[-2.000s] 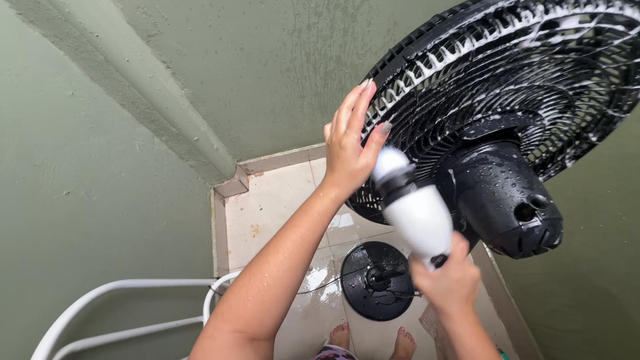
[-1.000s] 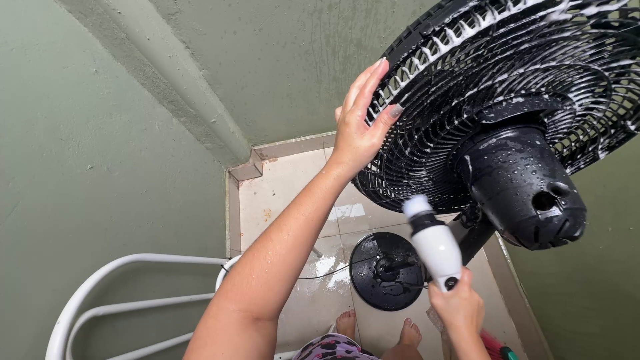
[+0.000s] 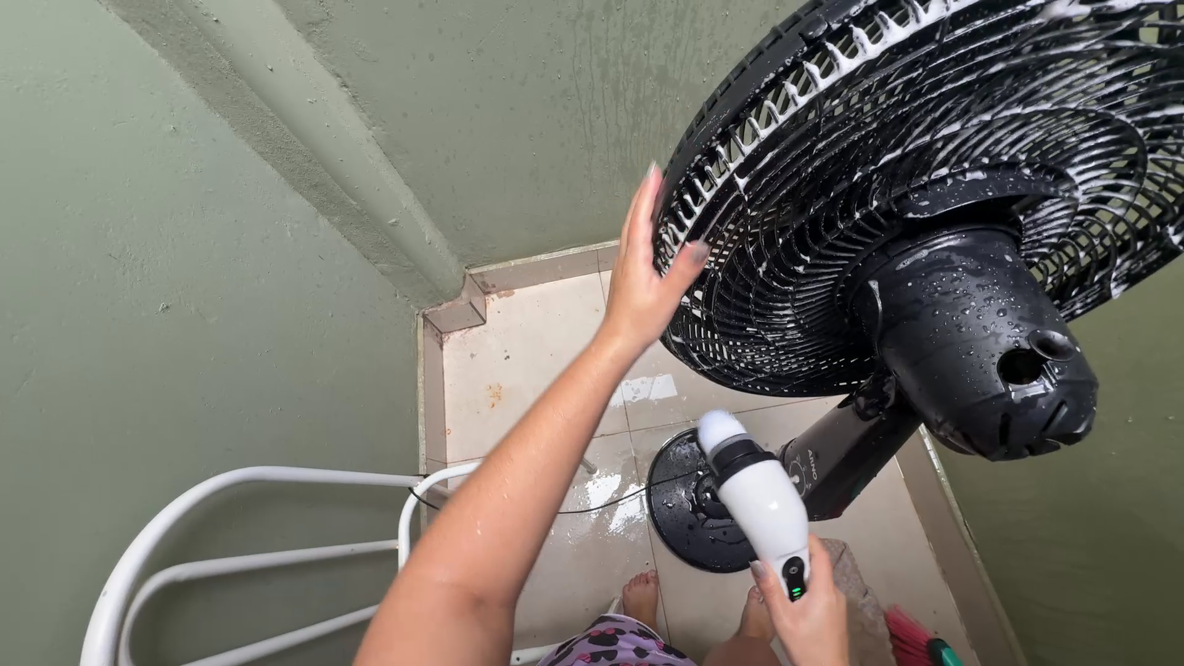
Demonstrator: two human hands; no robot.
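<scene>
A wet black Arno pedestal fan fills the right side, with white foam along its grille (image 3: 786, 222). Water drops cover the motor housing (image 3: 971, 324). My left hand (image 3: 652, 277) grips the left rim of the grille, fingers on the outside and thumb on the near side. In my right hand (image 3: 805, 601) is a white handheld electric scrubber (image 3: 763, 504) by its handle, its foamy brush head pointing up. The brush is below the grille, apart from it. Behind the scrubber, the round black fan base (image 3: 689, 509) rests on the floor, partly hidden.
A white metal tube frame (image 3: 250, 476) stands at the lower left. A dark cord (image 3: 592, 509) runs over the wet tiled floor (image 3: 573, 546). Green walls (image 3: 203, 277) meet in the corner. Near my feet lie a grey cloth (image 3: 856, 592) and a brush with pink bristles (image 3: 906, 634).
The scrubber was up by the grille's lower left edge two seconds ago; my right hand has brought it down and away. My left hand has stayed on the rim.
</scene>
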